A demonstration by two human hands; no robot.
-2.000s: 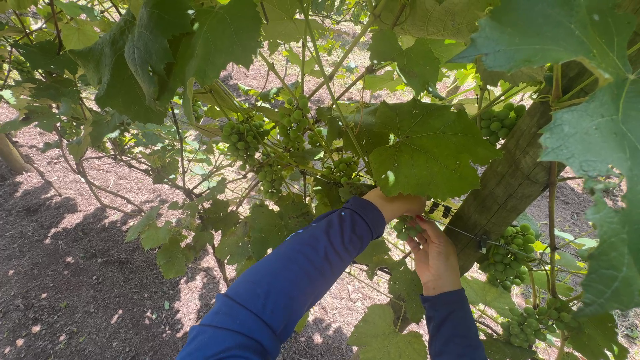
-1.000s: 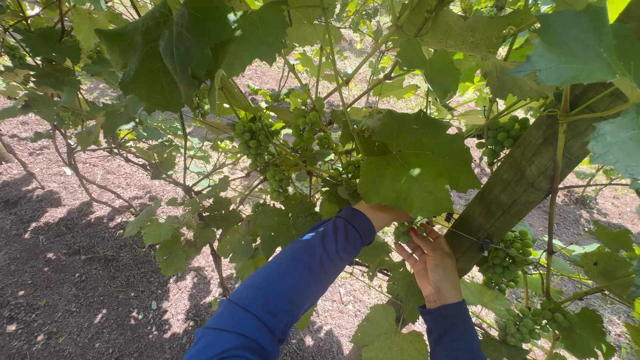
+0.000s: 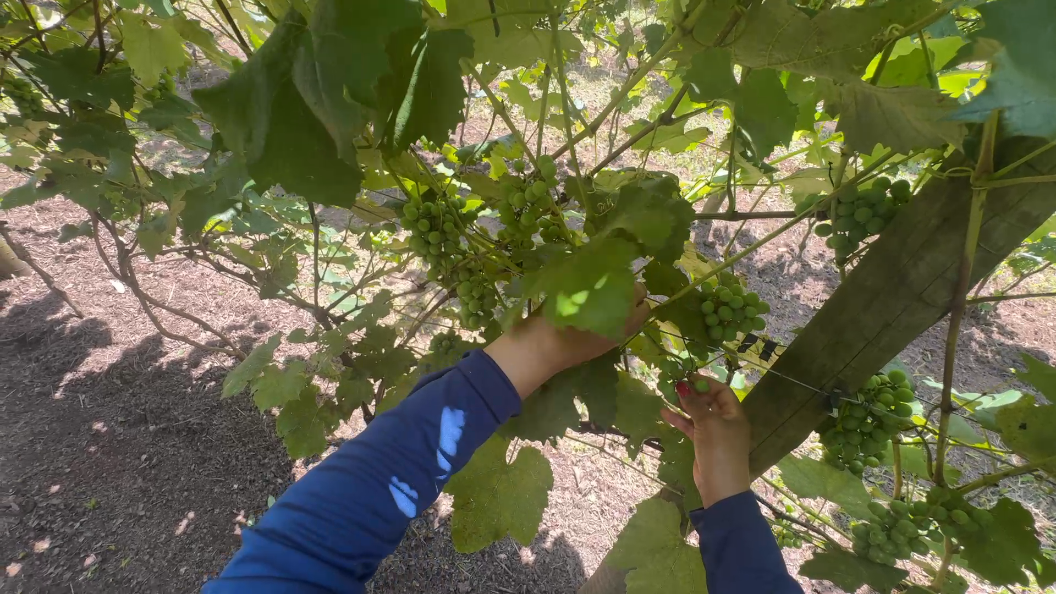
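My left hand [image 3: 561, 342] reaches in among the vine leaves, its fingers mostly hidden behind a large grape leaf [image 3: 598, 285]; what it touches cannot be seen. Lower and to the right, my right hand [image 3: 711, 417] has thumb and fingertips closed on the small green grapes [image 3: 678, 375] at the tip of a bunch. Just above these, another part of green grapes [image 3: 733, 309] hangs between the two hands. Left of my left hand hangs a larger grape bunch [image 3: 437, 227]. Both forearms wear blue sleeves.
A slanted wooden post [image 3: 883, 305] stands right of my right hand, with a trellis wire [image 3: 784, 375] running to it. More grape bunches hang beside it, one low [image 3: 870, 421] and one high [image 3: 862, 214]. Thin woody canes [image 3: 132, 272] spread left above shaded soil.
My left hand has moved left and up from near my right hand. The large leaf that covered the bunch between them has shifted left, and those grapes now show.
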